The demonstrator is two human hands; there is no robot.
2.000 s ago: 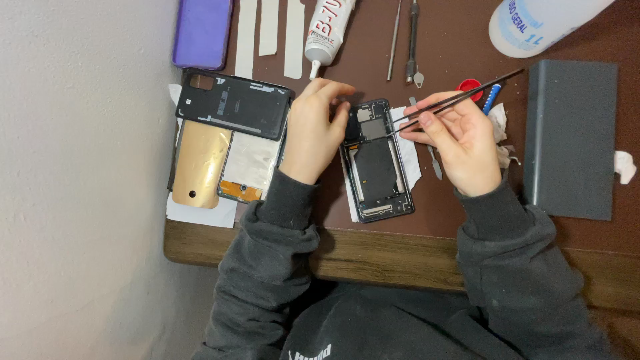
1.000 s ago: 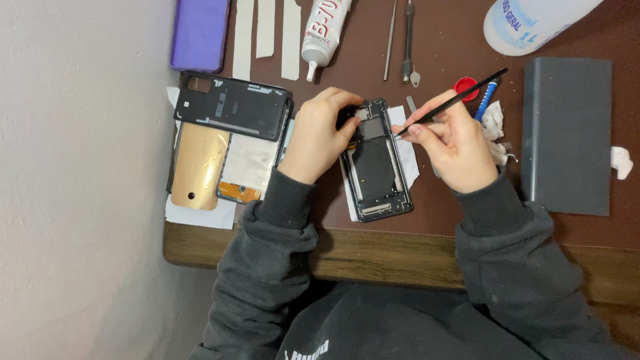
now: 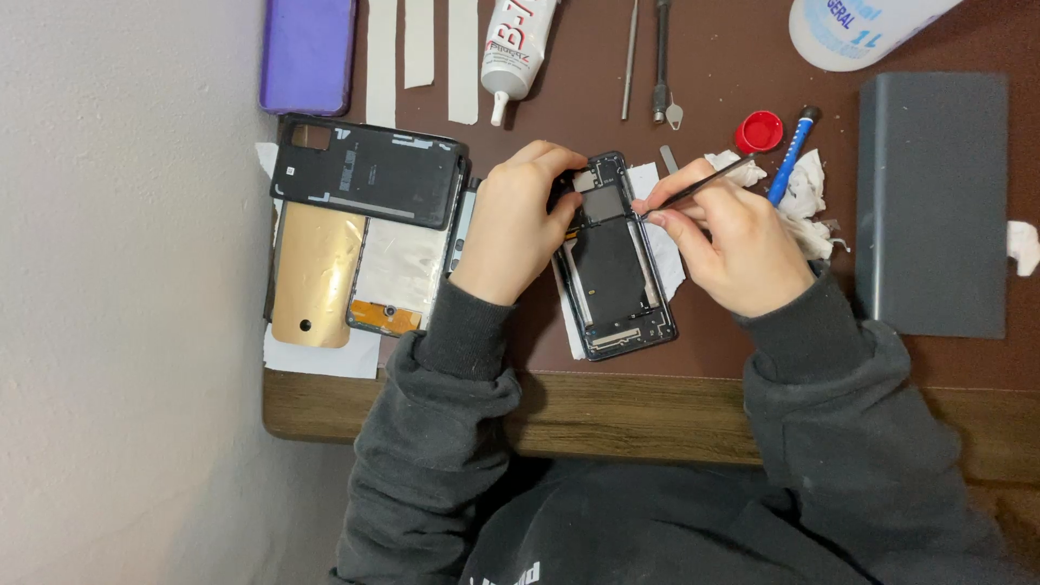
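An opened smartphone frame [image 3: 605,268] lies on white paper on the brown mat, its inner parts exposed. My left hand [image 3: 524,215] grips its upper left edge, thumb and fingers near the top. My right hand [image 3: 727,236] holds thin dark tweezers [image 3: 699,186], their tip at the phone's right edge, just below the dark square part. To the left, a black phone back cover [image 3: 370,171] lies across a gold-coloured sheet [image 3: 317,268] and a silvery phone part with an orange flex cable [image 3: 383,315]. Exactly what the tweezer tip touches is too small to tell.
A glue tube [image 3: 513,49], paper strips [image 3: 463,57], a purple case [image 3: 306,57] and slim metal tools [image 3: 662,61] lie behind. At right are a red cap [image 3: 760,132], a blue screwdriver [image 3: 790,162], crumpled tissue [image 3: 804,191], a dark grey box [image 3: 938,203] and a white bottle [image 3: 853,28].
The tweezers in my right hand have swung from reaching up and to the right to a lower position close over the hand. My left hand has stayed at the phone.
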